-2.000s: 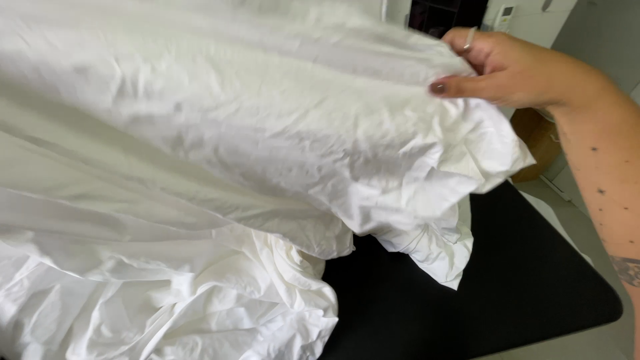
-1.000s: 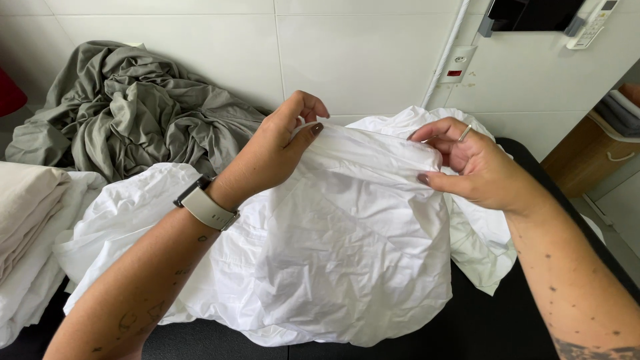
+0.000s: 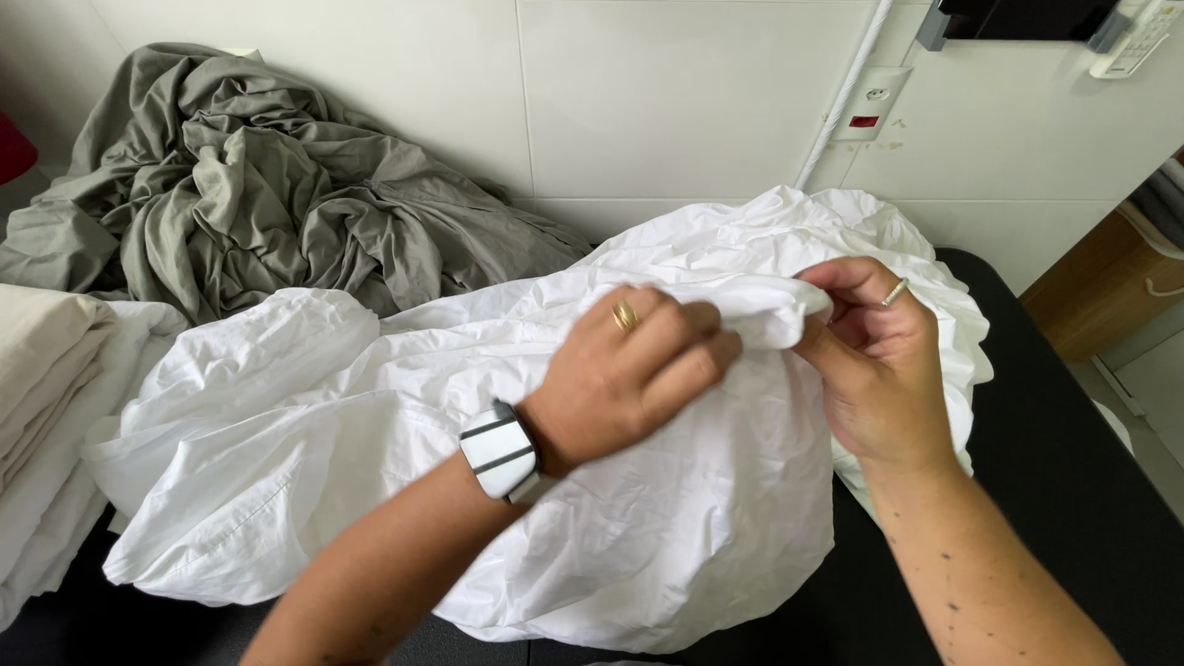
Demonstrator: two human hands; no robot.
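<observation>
A large crumpled white cloth, likely a sheet (image 3: 666, 527), spreads over a black table and partly hangs from my hands. My right hand (image 3: 869, 361) pinches its gathered edge between thumb and forefinger, at right of centre. Just left of it, my left hand (image 3: 638, 370) lies against the same edge, back turned up and fingers curled inward; its fingertips are hidden, so its hold on the fabric cannot be seen. A smartwatch band (image 3: 499, 453) circles my left wrist.
Behind on the left is a heap of grey-green fabric (image 3: 268, 185). Folded beige and white linens (image 3: 42, 370) sit at the left edge. The black tabletop (image 3: 1054, 444) shows at right, before a tiled wall with a socket (image 3: 869, 104) and remote control (image 3: 1138, 42). A wooden cabinet (image 3: 1110, 287) stands beyond.
My left hand has come into view since the oldest frame. Over the last second it has moved right, close to my right hand, and turned its back upward. The view has swung since the oldest frame.
</observation>
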